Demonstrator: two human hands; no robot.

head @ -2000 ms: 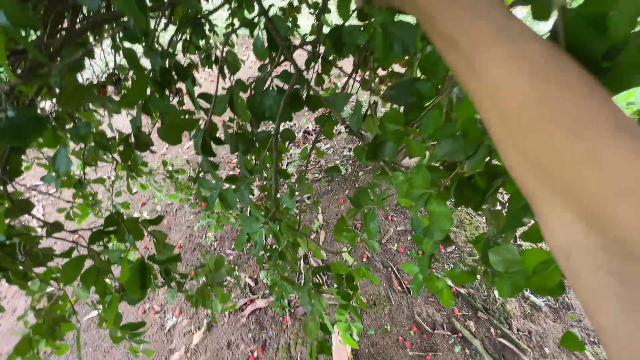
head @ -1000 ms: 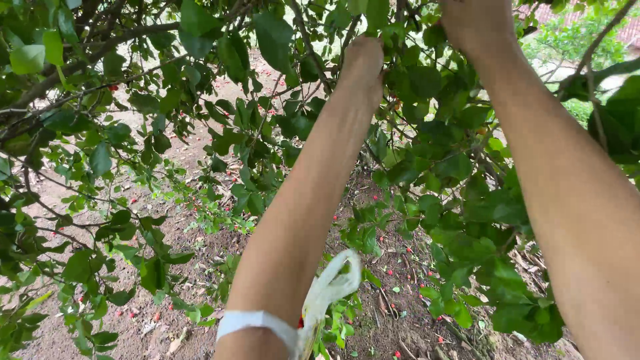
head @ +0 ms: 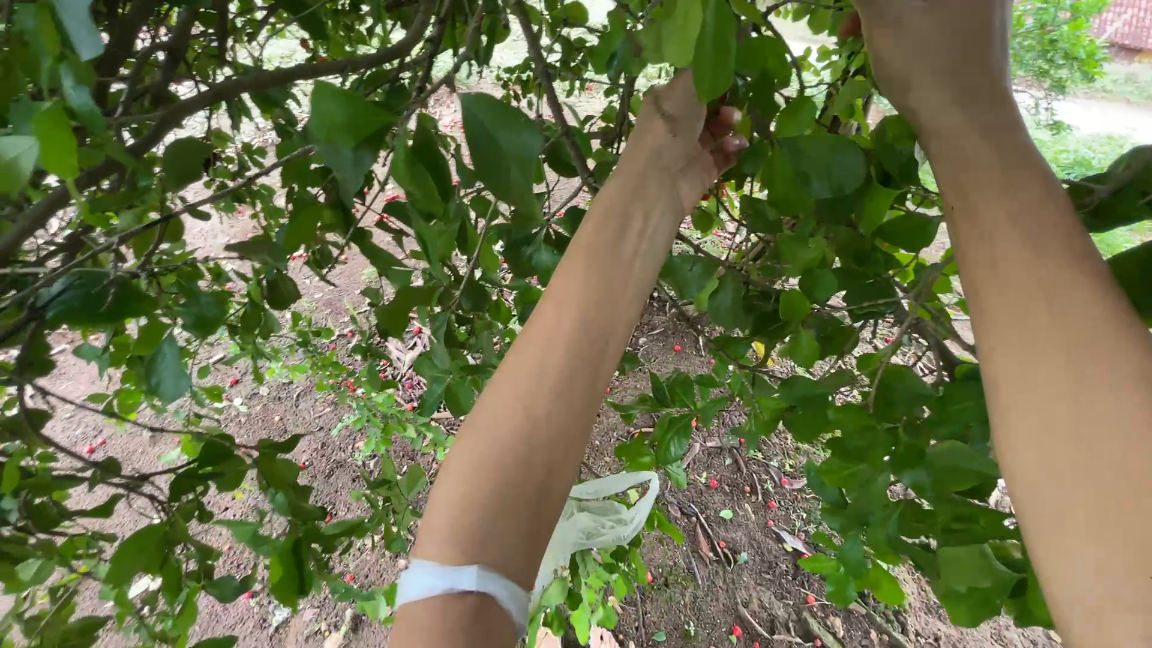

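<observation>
My left hand (head: 688,139) reaches up into the leafy branches, its fingers curled at the leaves, with a hint of something red or orange just under them. What it holds is hidden. A white plastic bag (head: 598,522) hangs from my left forearm by a handle looped round it. My right hand (head: 936,45) is raised at the top edge, higher than the left; its fingers are mostly out of frame or behind leaves. Dense green leaves (head: 814,166) fill the space between and below both hands.
A thick branch (head: 261,81) crosses the upper left, with thinner twigs around it. Small red fruits (head: 713,483) lie scattered on the brown soil (head: 360,459). A tiled roof (head: 1125,22) shows far off at the top right.
Two seconds ago only one arm was in view. The left arm with the bag has since come in, and its hand now shows lower among the leaves than one second ago.
</observation>
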